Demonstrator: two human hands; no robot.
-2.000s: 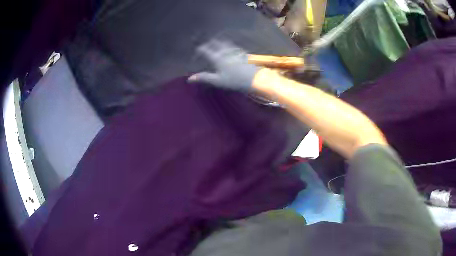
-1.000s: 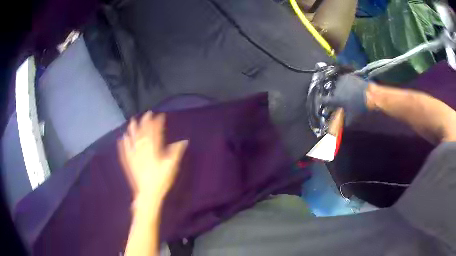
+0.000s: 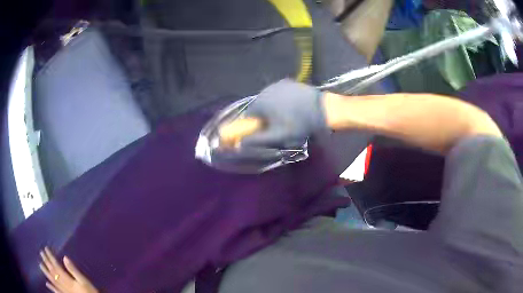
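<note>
The purple garment [image 3: 155, 189] lies spread over the table. My right hand [image 3: 287, 111], in a grey glove, is closed around the orange-brown handle of the silver steam iron [image 3: 209, 151]. The iron is over the garment's upper middle with its pointed end to the left, and is blurred. The glove hides most of the handle. My left hand [image 3: 64, 276], bare, is at the lower left, cut off by the bottom edge, fingers apart, on or just over the garment's edge.
A yellow hose [image 3: 295, 14] and a pale steam hose [image 3: 413, 57] run to the iron. The grey table cover [image 3: 189, 63] lies behind. A white strip [image 3: 24, 137] stands at left, a red-and-white card [image 3: 360, 166] at right. Purple cloth and green sheeting [image 3: 441, 46] lie further right.
My right hand has moved left with the iron, from the table's right edge onto the garment. My left hand has moved down and left to the lower corner.
</note>
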